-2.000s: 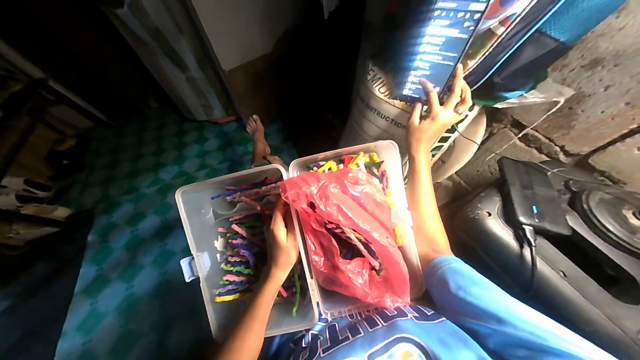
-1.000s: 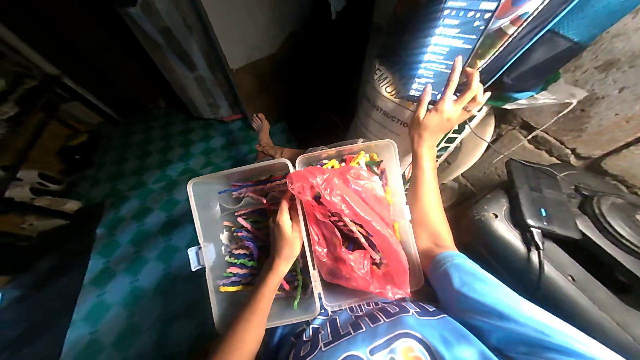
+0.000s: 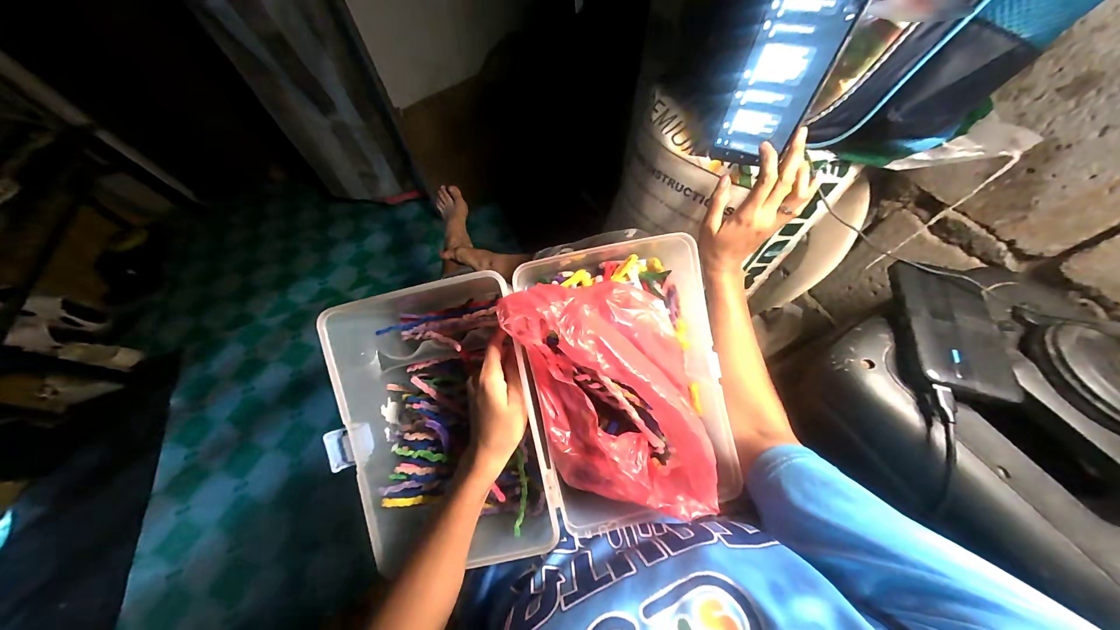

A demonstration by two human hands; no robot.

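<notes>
On my lap lies an opened clear plastic case (image 3: 337,376), its two halves side by side. Many colourful twisted cords (image 3: 420,455) lie in rows in the left half. A red plastic bag (image 3: 612,350) fills most of the right half, with braided cords showing through its opening and more coloured pieces above it. My left hand (image 3: 503,394) rests at the case's middle, by the bag's left edge; its fingertips are partly hidden, so its grip is unclear. My right hand (image 3: 757,210) is raised with fingers spread, at the lower edge of a lit phone or tablet (image 3: 779,79).
Behind the screen stand a printed sack (image 3: 665,175) and a blue-trimmed bag (image 3: 945,79). To the right, a black power bank (image 3: 954,341) with a plugged-in cable lies on a black speaker (image 3: 857,376). A green checkered mat (image 3: 227,394) covers the floor at left. A bare foot (image 3: 451,206) shows ahead.
My right hand's fingers, earlier over the screen, are now lower, at its bottom edge. My left hand stays by the red bag.
</notes>
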